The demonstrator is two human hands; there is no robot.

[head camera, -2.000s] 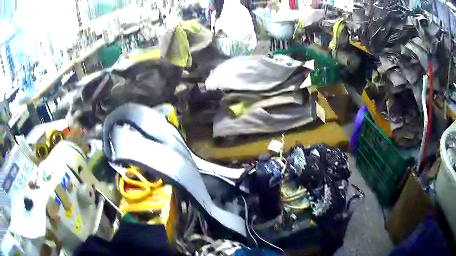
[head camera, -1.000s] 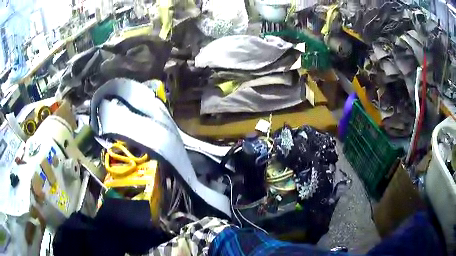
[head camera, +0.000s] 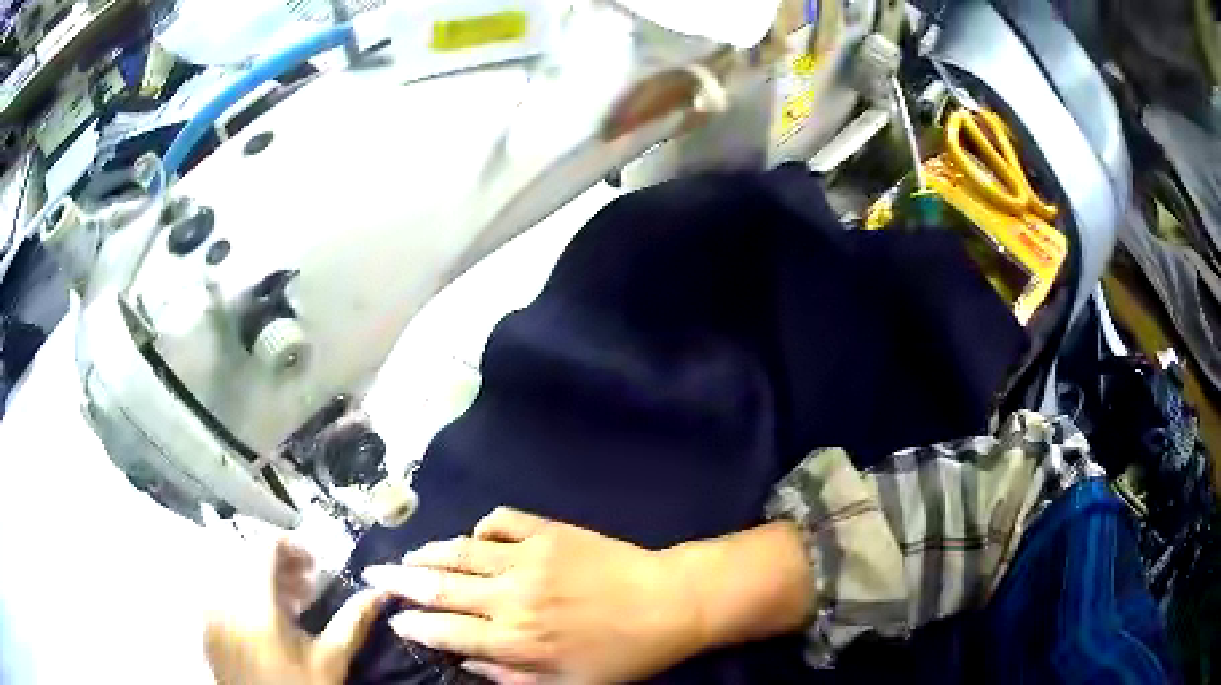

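Observation:
Dark navy cloth [head camera: 643, 348] covers the machine bed and runs up to the right, beside the yellow tool box. My right hand [head camera: 536, 602] lies flat on the cloth near the needle area, fingers pointing left and pressing it down. My left hand [head camera: 288, 629] is at the cloth's left edge, its thumb and a finger at the fabric, partly washed out by glare and cut off below. The off-white sewing machine [head camera: 402, 201] stands above the hands, with its pale tension dial [head camera: 279, 343] and a pale knob [head camera: 392, 502] close to the fingertips. The needle tip cannot be made out.
The tool box [head camera: 1038, 248] holds yellow-handled scissors [head camera: 988, 158] at the upper right. A wide pale band [head camera: 1078, 107] loops behind it. A blue tube [head camera: 248, 87] runs on top of the machine. A checked cuff [head camera: 924, 529] covers my right wrist.
The view has swung left and down from the heaped cloth and crates to the machine. Both hands now show; neither showed before. The tool box now appears at the upper right.

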